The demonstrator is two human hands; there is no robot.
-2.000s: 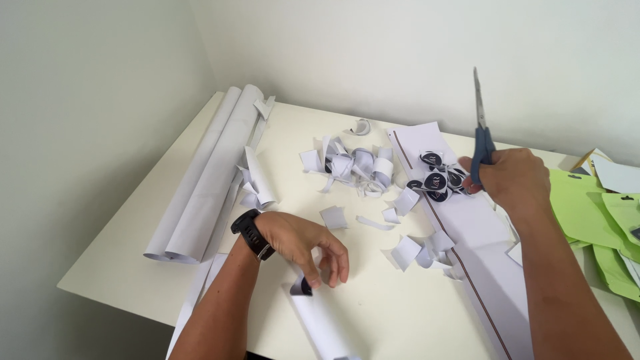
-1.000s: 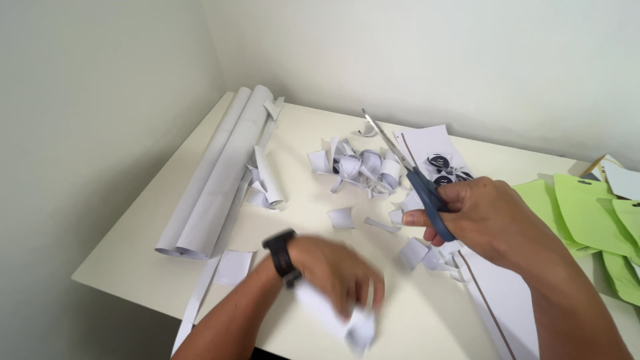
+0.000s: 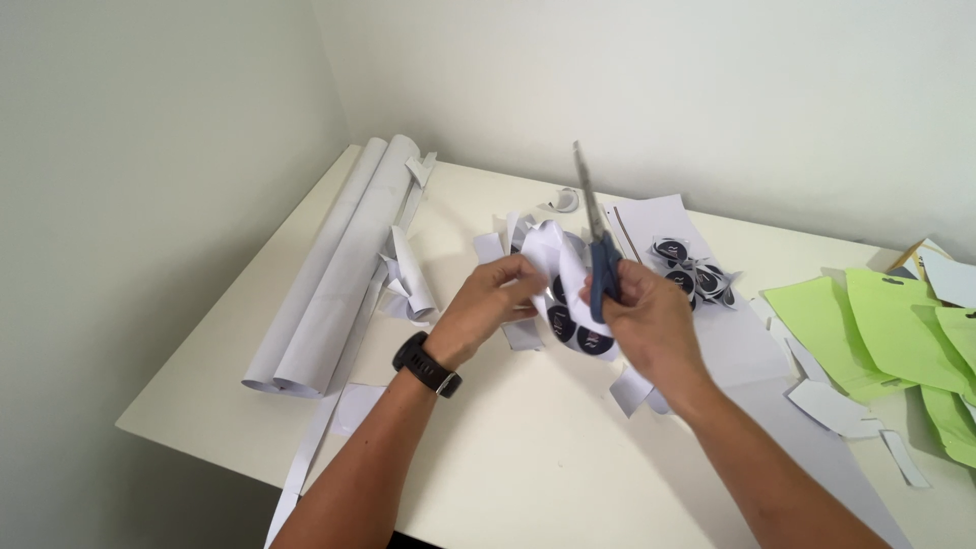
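Note:
My left hand (image 3: 496, 301), with a black watch on the wrist, grips the left edge of a curled white sticker sheet (image 3: 566, 263) that bears round black printed stickers. My right hand (image 3: 648, 316) holds blue-handled scissors (image 3: 605, 267), blades pointing up, and its fingers also touch the right side of the sheet. Whether the blades are apart cannot be told. Behind the sheet lie curled white paper scraps (image 3: 489, 245). A small pile of cut round black stickers (image 3: 681, 282) rests on a long white sheet (image 3: 732, 343) to the right.
Two long white paper rolls (image 3: 347, 267) lie along the left side of the white table (image 3: 198, 366), beside paper strips and a small curled piece (image 3: 410, 271). Bright green pouches (image 3: 888, 328) and white offcuts (image 3: 831, 408) lie at the right. A wall stands behind the table.
The rolled sheet that was low by my left hand is now raised between both hands, its black stickers showing. The scissors have swung from leaning left to nearly upright.

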